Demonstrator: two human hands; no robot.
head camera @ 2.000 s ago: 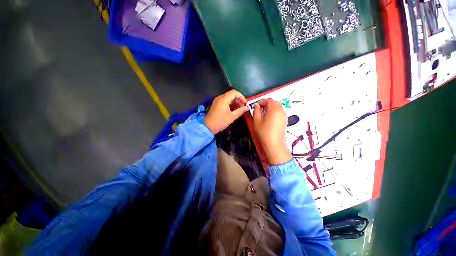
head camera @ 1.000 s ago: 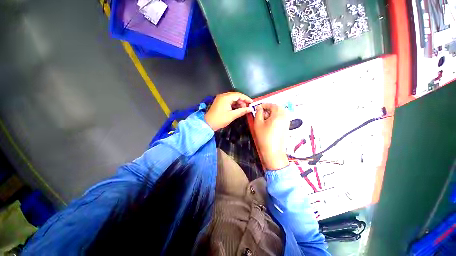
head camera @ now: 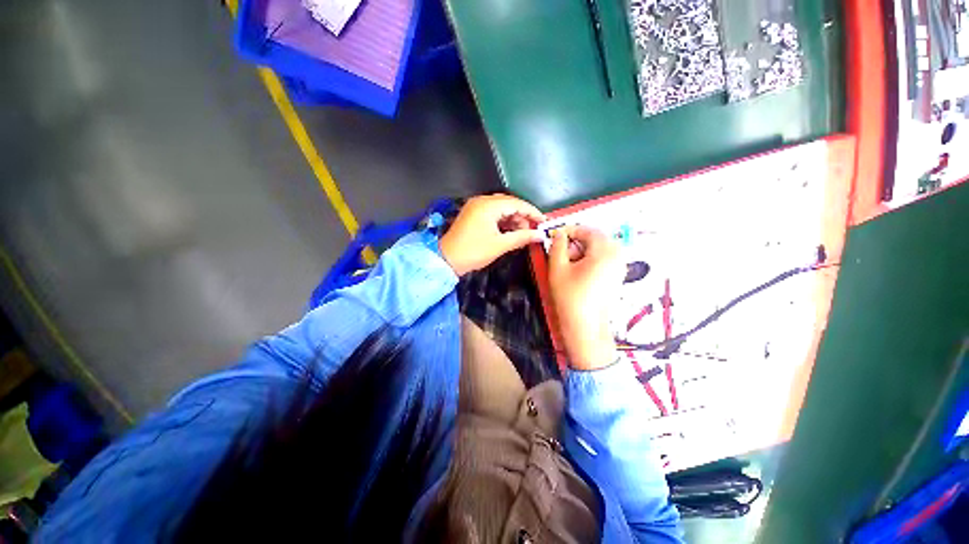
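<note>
My left hand and my right hand meet at the near left corner of the white back panel. Their fingertips pinch a small white and dark piece at the panel's corner; its exact shape is too small to tell. A small green-blue part shows just beyond my right fingers. A black oval part, a red wire harness and a long black cable lie on the panel. My right hand covers part of the panel's near edge.
Two clear trays of silver screws lie on the green bench. A second panel is at the far right. A blue bin with white pieces is below the bench edge. Black coiled cable lies beside the panel.
The whole view has shifted, so the bench, trays and panel appear slightly lower and further right. Both hands stay together at the panel's corner, with only small finger movement.
</note>
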